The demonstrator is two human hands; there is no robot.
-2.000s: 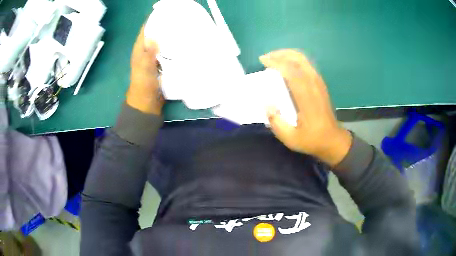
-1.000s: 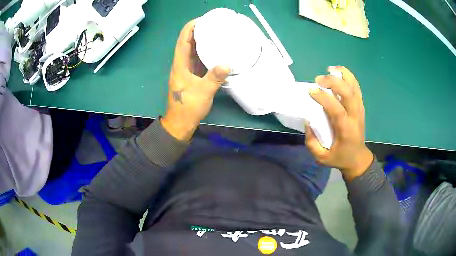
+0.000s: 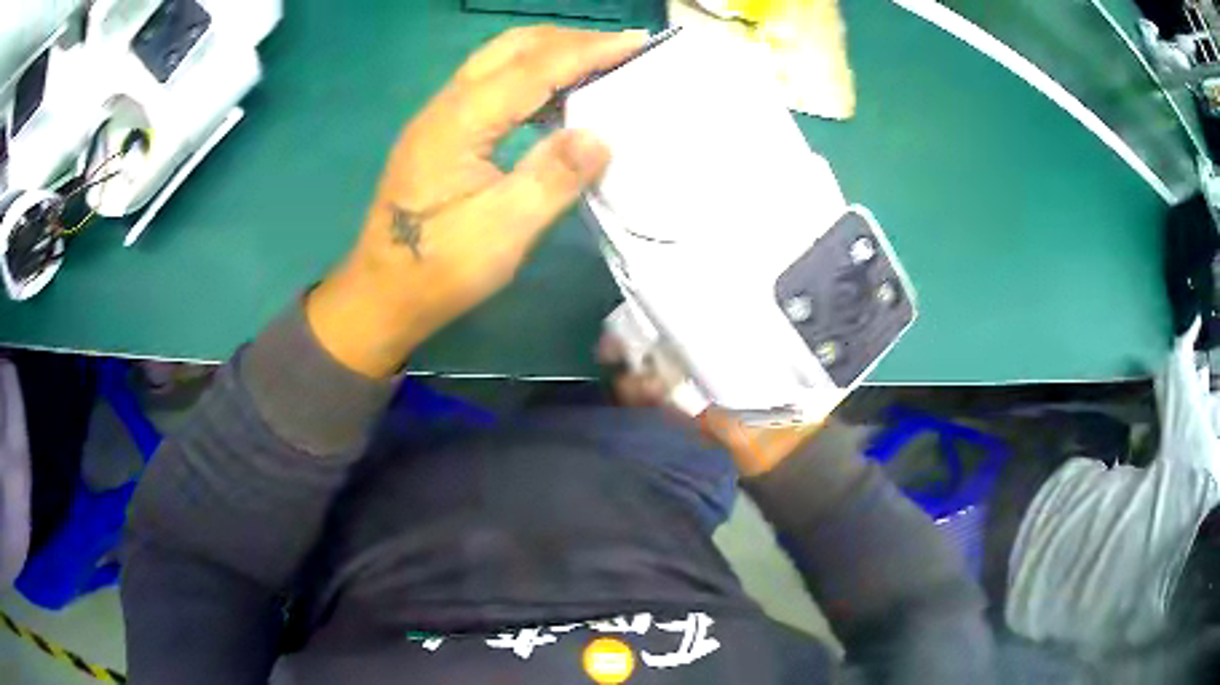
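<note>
The white camera body (image 3: 709, 201) is held tilted above the front edge of the green bench. Its black front lens panel (image 3: 848, 300), with several round lenses, faces up at the lower right end. My left hand (image 3: 468, 201) grips the upper left end, thumb on top and fingers along the far edge. My right hand (image 3: 682, 395) is mostly hidden under the lower end of the body, with some blurred fingers showing at its left side and the wrist below. What the right fingers touch underneath is hidden.
Unfinished cameras (image 3: 167, 94) with loose wires lie at the left of the green bench (image 3: 1017, 254). Yellow parts on a tan sheet (image 3: 816, 60) lie at the far side. Blue stools (image 3: 937, 468) stand below the bench. A person's light sleeve (image 3: 1110, 535) shows at the right.
The camera body has been turned over, so the black lens panel now shows. My right hand has gone from the outer right end to beneath the body. The view has shifted to the right.
</note>
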